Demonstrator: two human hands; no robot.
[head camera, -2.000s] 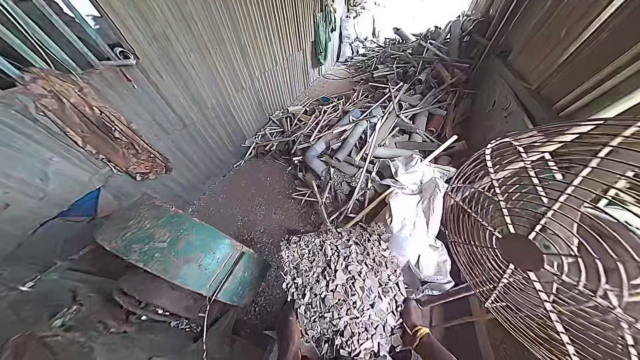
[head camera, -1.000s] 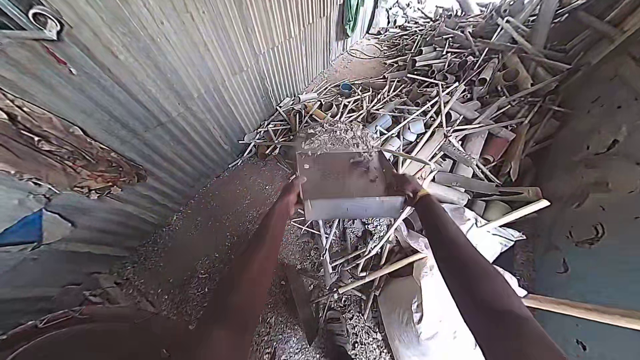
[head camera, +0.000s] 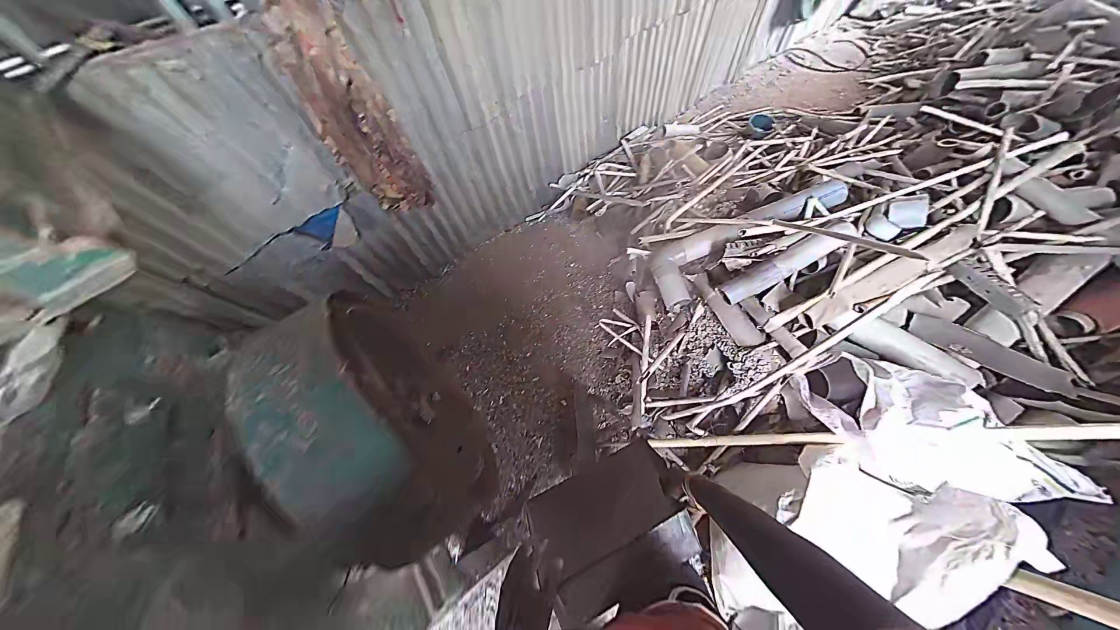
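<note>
A dark, box-like tray (head camera: 604, 516) is tilted at the bottom centre. My right hand (head camera: 681, 486) grips its upper right corner, and the forearm runs down to the lower right. My left hand (head camera: 530, 573) is at the tray's left side, dark and blurred, its fingers hard to make out. Beyond the tray, small chips and grit (head camera: 534, 324) cover the ground, with a dusty haze over them. Just right of my right hand lies a crumpled white sack (head camera: 910, 490).
A worn green metal machine part (head camera: 315, 429) is at the left. Corrugated metal sheeting (head camera: 525, 105) walls the far side, with a rusty strip (head camera: 350, 114) on it. Cut plastic pipes and thin strips (head camera: 787, 254) are heaped at the right. A pole (head camera: 1059, 599) lies at the lower right.
The tray was heaped with chips, then raised and tilted over the pile with chips at its far edge. Both hands have since come back down with it. The view has swung left.
</note>
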